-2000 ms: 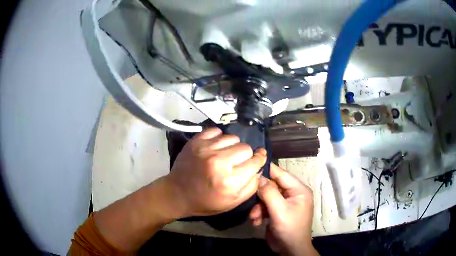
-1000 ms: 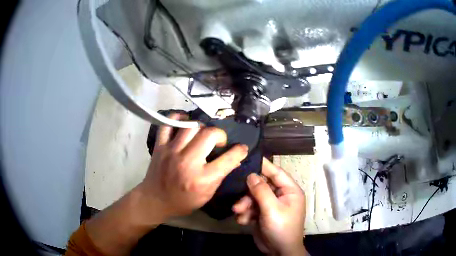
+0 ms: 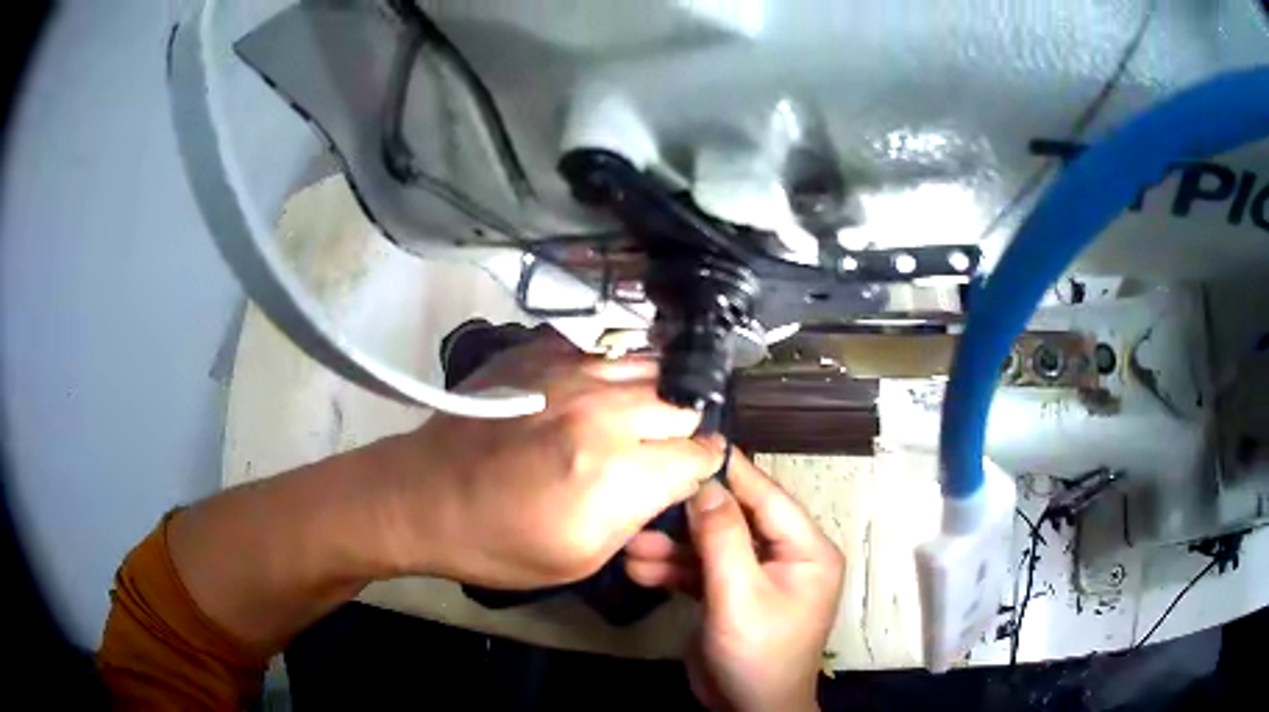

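Note:
A black fabric workpiece (image 3: 612,591) lies bunched beneath both hands, left of the cylinder arm (image 3: 804,415). My left hand (image 3: 578,473) lies over the cloth with its fingertips pinching it just below the dark tension discs (image 3: 696,327). My right hand (image 3: 759,570) pinches the cloth edge between thumb and fingers, touching my left fingertips. Both hands are bare. The needle and presser foot are hidden behind the discs and my left hand. Most of the cloth is hidden under my left hand.
The pale machine head (image 3: 891,98) spans the top. A blue tube (image 3: 995,334) with a white end (image 3: 964,584) hangs at right. A curved pale bar (image 3: 265,278) arches at left. Loose black threads (image 3: 1027,584) lie on the bed. The cream tabletop (image 3: 334,334) has a rounded edge.
My left hand first drew back left, exposing the cloth, then moved right over it and now meets my right fingertips. My right hand has shifted slightly left. The view has shifted slightly.

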